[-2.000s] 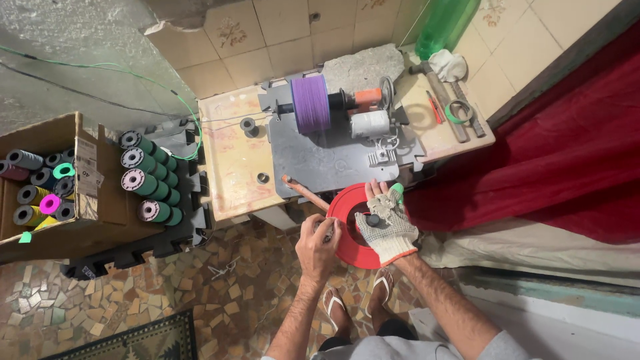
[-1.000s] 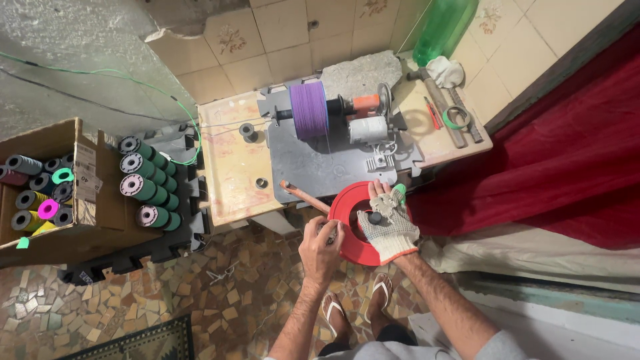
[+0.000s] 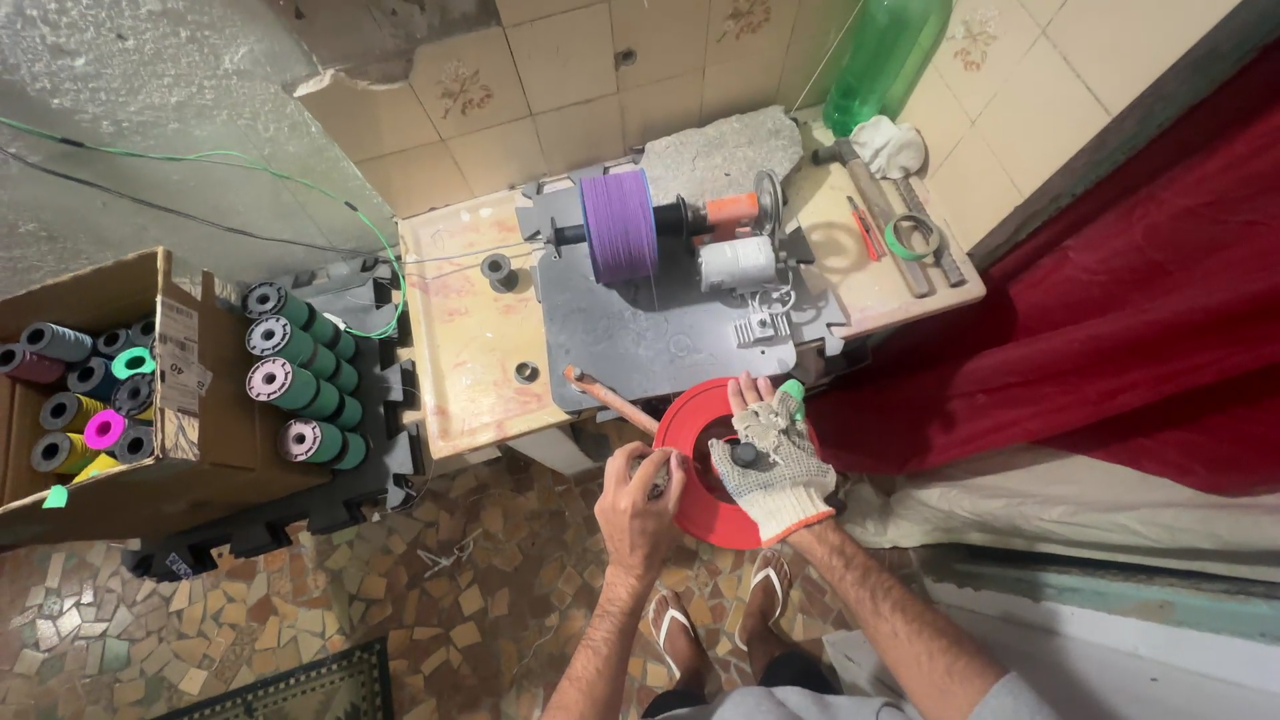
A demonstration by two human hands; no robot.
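Note:
My left hand (image 3: 640, 500) is bare, with its fingers curled at the left rim of a red disc-shaped reel (image 3: 725, 525); whether something small is pinched in it cannot be told. A worn, fingerless knit glove covers my right hand (image 3: 775, 455), which lies over the reel's right side with fingertips pointing up and a green wrap at one finger. Beside that palm is a black knob (image 3: 744, 454). A copper-coloured bar (image 3: 615, 398) runs from the reel to the table. Behind, a spool of purple line (image 3: 618, 228) sits on a black shaft near a grey motor (image 3: 737, 264).
A cardboard box (image 3: 230, 430) of thread spools and stacked green spools (image 3: 300, 385) stand left. Two small black spools, one upright (image 3: 497, 272), rest on the table (image 3: 470, 400). A hammer (image 3: 880, 215), green tape roll (image 3: 912, 237) and red cutter (image 3: 863, 228) lie right, before a red curtain (image 3: 1130, 300).

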